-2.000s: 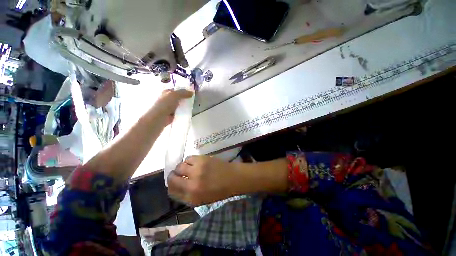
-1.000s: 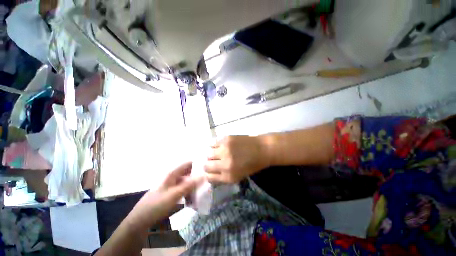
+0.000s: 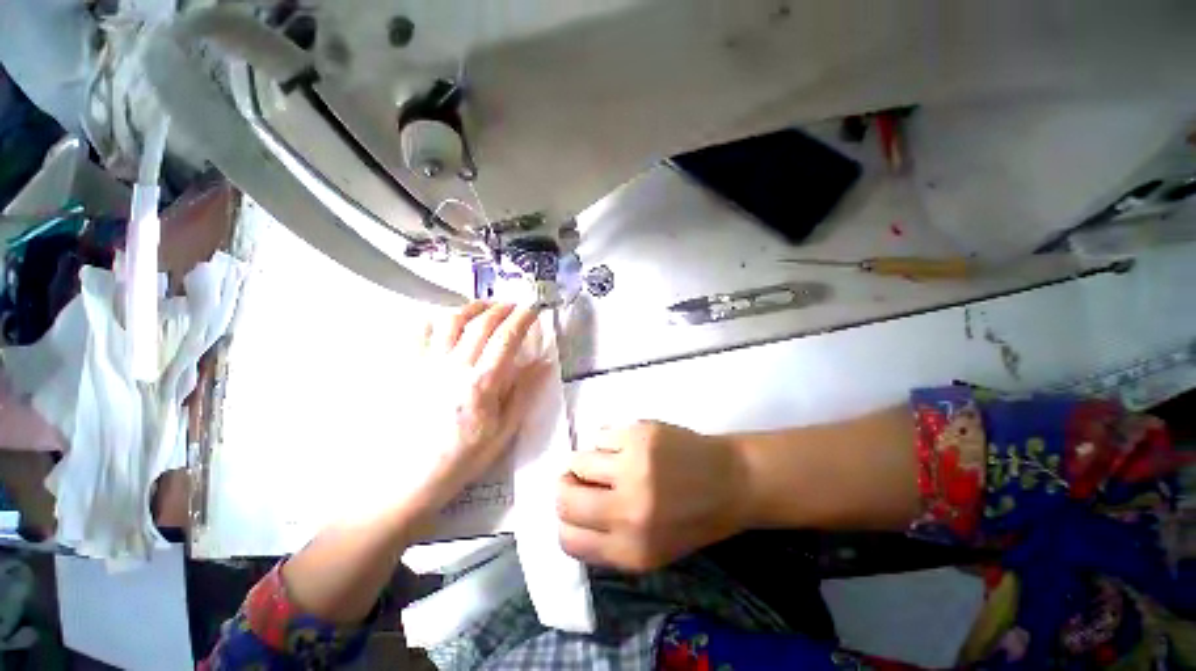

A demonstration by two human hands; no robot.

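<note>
A narrow white cut piece [image 3: 542,492] runs from the presser foot [image 3: 546,291] down past the table's front edge. My left hand [image 3: 488,380] lies flat on its upper part, fingertips close to the foot, fingers slightly apart. My right hand [image 3: 643,496] pinches the piece's right edge lower down with curled fingers. The piece's lower end hangs over the checked cloth [image 3: 577,649] on the lap. The needle area is bright, and the needle cannot be made out clearly. More white pieces [image 3: 462,600] lie on the lap.
The machine head [image 3: 630,79] spans the top. Thread snips [image 3: 741,304], a yellow-handled awl [image 3: 918,268], a black phone [image 3: 774,184] and a red-handled tool [image 3: 892,142] lie right of the needle. White fabric bundles [image 3: 118,406] hang at the left.
My left hand has moved up from the piece's lower end to beside the presser foot. My right hand still holds the piece's edge. The view has shifted, with the machine head filling more of the top.
</note>
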